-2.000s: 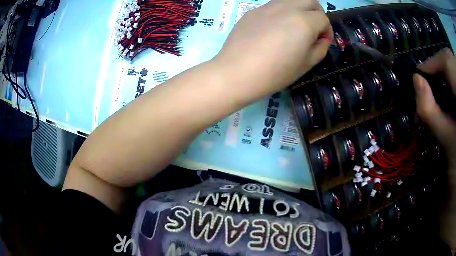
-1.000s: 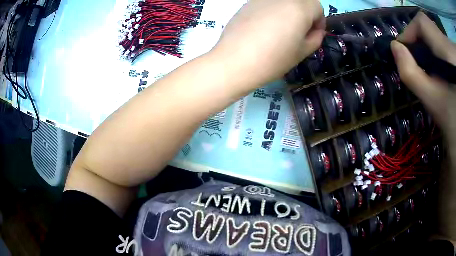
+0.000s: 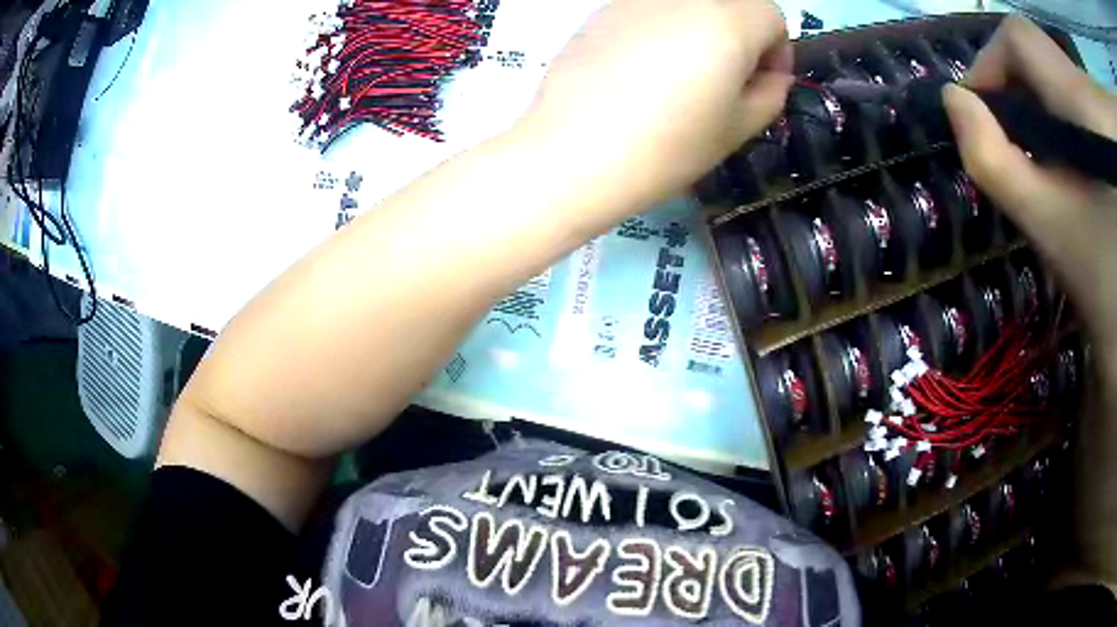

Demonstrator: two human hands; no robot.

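Note:
The divided cardboard tray (image 3: 802, 328) on the right holds rows of black round parts (image 3: 823, 243) with red markings. My left hand (image 3: 723, 74) is over the tray's upper left corner, its fingertips pinching a thin red lead (image 3: 808, 83). My right hand (image 3: 1017, 135) grips the black handle of a soldering iron (image 3: 1047, 132), pointing left over the top row toward the lead. The exact contact at the tip is too dark to tell. A loose bunch of red leads with white plugs (image 3: 968, 398) lies on the tray's middle rows.
A large bundle of red-and-black leads (image 3: 398, 61) lies on the blue printed sheeting (image 3: 613, 331) at the upper left. A dark device with black cables (image 3: 61, 135) is at the far left edge. The grey-purple apron (image 3: 588, 539) covers my lap below the bench edge.
My right hand has moved left and up with the iron, over the top row. My left hand has shifted slightly left, and a thin red lead shows at its fingertips.

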